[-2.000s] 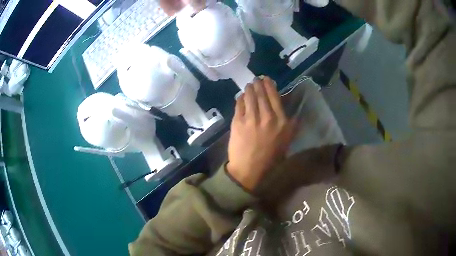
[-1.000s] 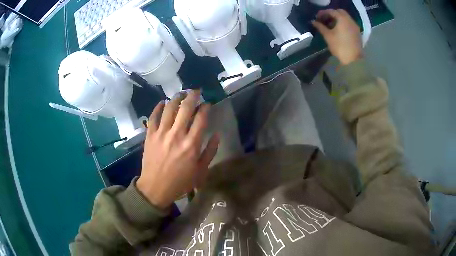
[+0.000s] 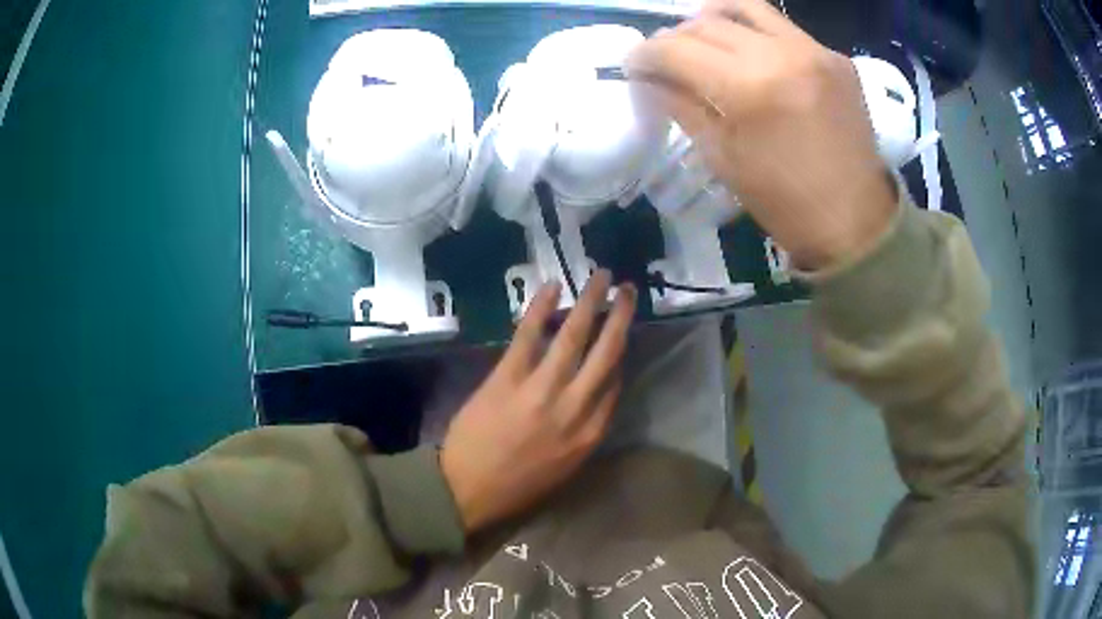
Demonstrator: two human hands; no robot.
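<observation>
White security cameras stand in a row on the green bench: one at the left, one in the middle, one largely behind my right hand, and one at the right. My left hand has its spread fingertips at the foot of the middle camera; its thumb is hidden. My right hand is raised, its curled fingertips beside the middle camera's upper right side. What they hold, if anything, cannot be seen. A short black cable crosses the left camera's foot.
A white keyboard edge shows behind the cameras. A long white strip lies at the bench's right end. Antennas stick out beside the camera bodies. The bench's front edge runs close to my lap. Yellow-black floor tape shows below.
The view has turned and shifted. My right hand has moved from the bench's right end to beside the middle camera. My left hand remains at the foot of the second camera from the left.
</observation>
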